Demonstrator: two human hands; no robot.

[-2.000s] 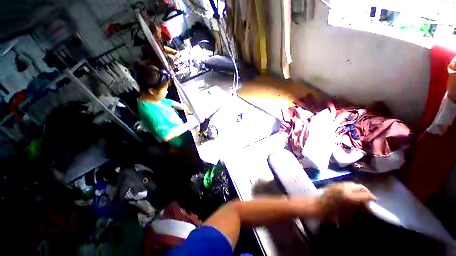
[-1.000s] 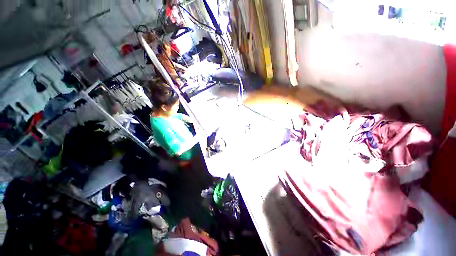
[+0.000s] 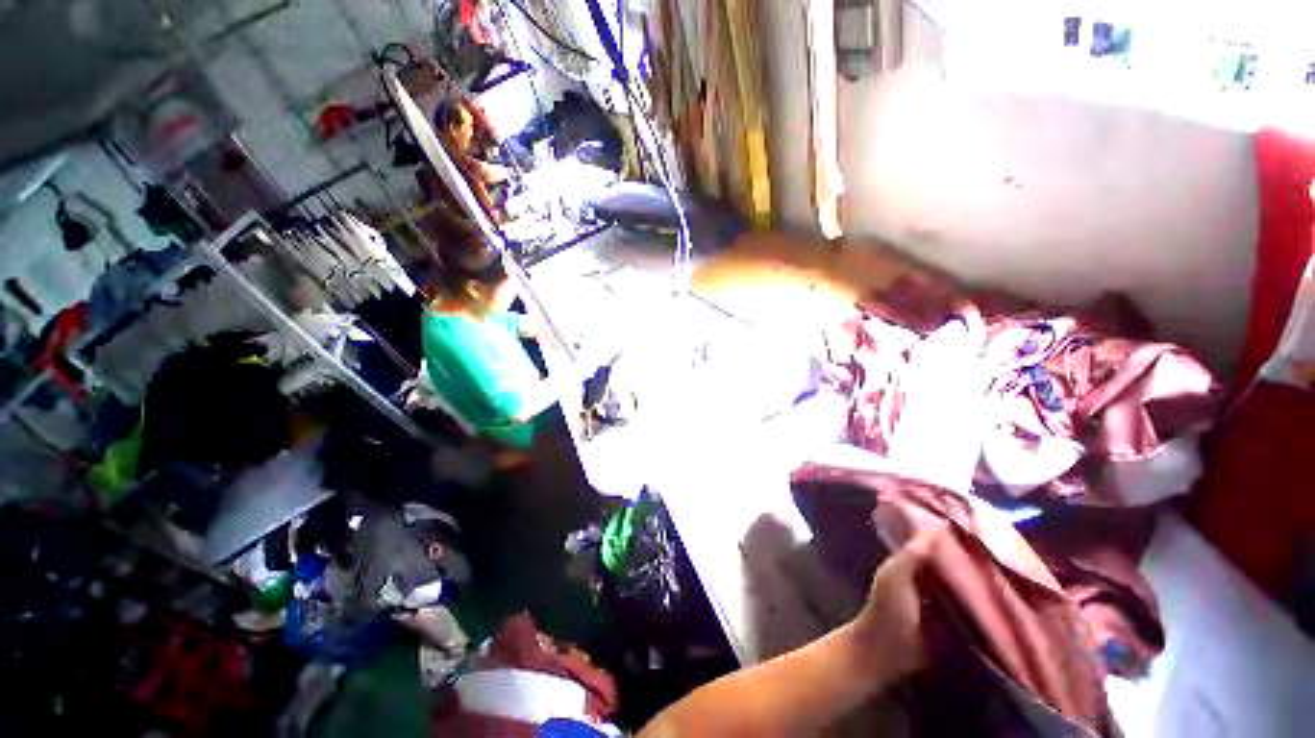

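A reddish-brown garment piece [image 3: 995, 591] lies bunched over the near right part of the white table, with long folds running down to the lower right. My left forearm reaches in from the bottom edge. My left hand [image 3: 911, 570] is at the cloth's near side; its fingers are lost among the dark folds, so its grip cannot be made out. The padded board and the iron are not visible. My right hand is not in view.
A heap of brown and white cloth [image 3: 1110, 411] lies at the table's back against the wall. A person in green [image 3: 483, 368] sits left of the table. Brown and white pieces [image 3: 541, 685] are heaped low at bottom. Red cloth [image 3: 1283, 231] hangs right.
The garment piece was spread broad and smooth one second ago; now it is gathered in folds. My left arm, out of sight then, is back in view. The board seen earlier is covered.
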